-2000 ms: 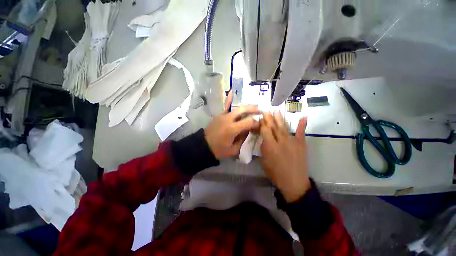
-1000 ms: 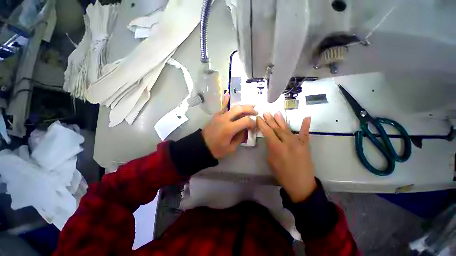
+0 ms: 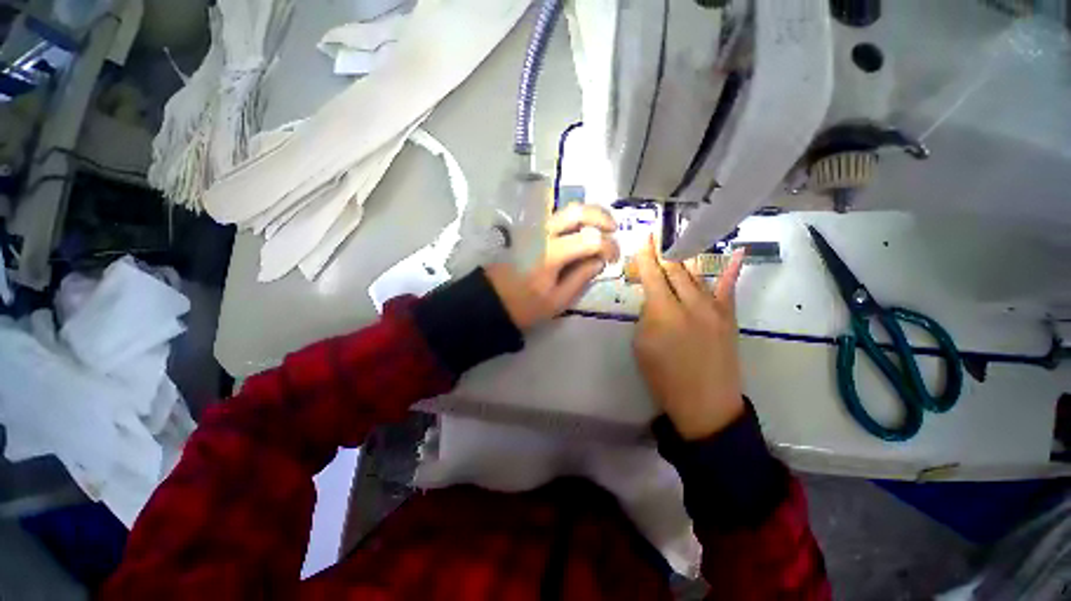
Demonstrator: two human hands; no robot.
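Note:
A small white fabric piece lies in the bright lamp light at the needle area of the sewing machine, mostly hidden by fingers and glare. My left hand is left of the needle, its fingers curled over the piece. My right hand is just right of it, palm down, fingertips close to the presser foot and thumb spread; its grip on the piece cannot be made out. A pale cloth hangs below the table edge at my lap.
Green-handled scissors lie right of the needle. Cream strips and a tied bundle lie at the left. The lamp and a white tag are left of my left hand. A white fabric heap is lower left.
Both hands have moved forward, closer to the needle. The fabric end that showed between them is now mostly out of sight. The view has shifted slightly.

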